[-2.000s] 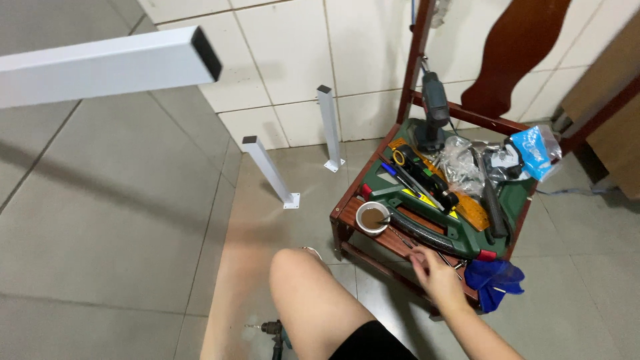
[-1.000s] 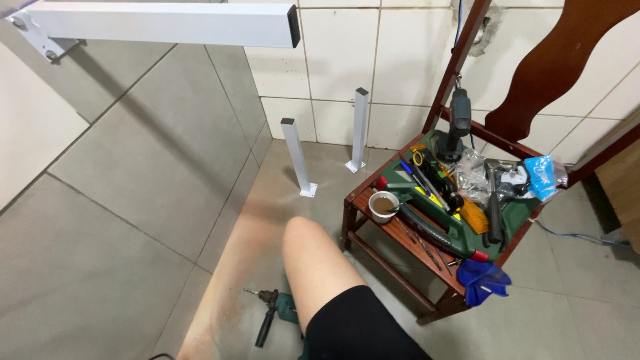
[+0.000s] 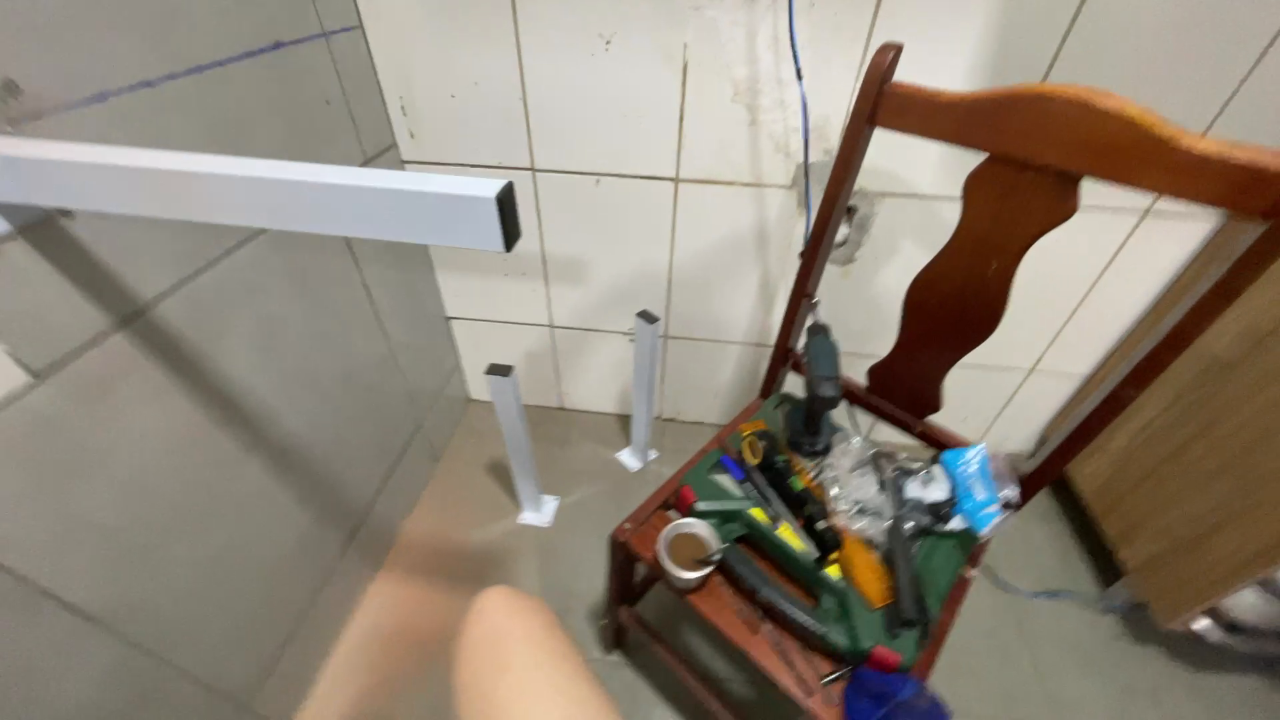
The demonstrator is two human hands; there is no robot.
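Observation:
Neither of my hands is in the head view. A wooden chair (image 3: 1000,270) at the right bears a cordless drill (image 3: 822,375), a hacksaw (image 3: 780,590) with a green frame, a hammer (image 3: 903,560) and a clear plastic bag (image 3: 855,485). A cup of brown contents (image 3: 690,552) sits at the seat's left corner. Two white metal posts with dark end caps, one nearer (image 3: 514,440) and one farther (image 3: 644,390), stand upright on the floor on flat base plates. A white rectangular metal bar (image 3: 300,200) with a black end cap reaches in from the left.
A grey tiled wall (image 3: 200,420) lies on the left, with a white tiled wall (image 3: 610,240) behind the posts. My bare knee (image 3: 520,650) is at the bottom. A blue cloth (image 3: 890,695) hangs at the chair's front, and a wooden cabinet (image 3: 1180,440) stands at the right.
Two seconds ago a hand was at the front edge of the chair seat; it is now out of view. The drill on the floor, seen earlier, is also out of view. The view has shifted.

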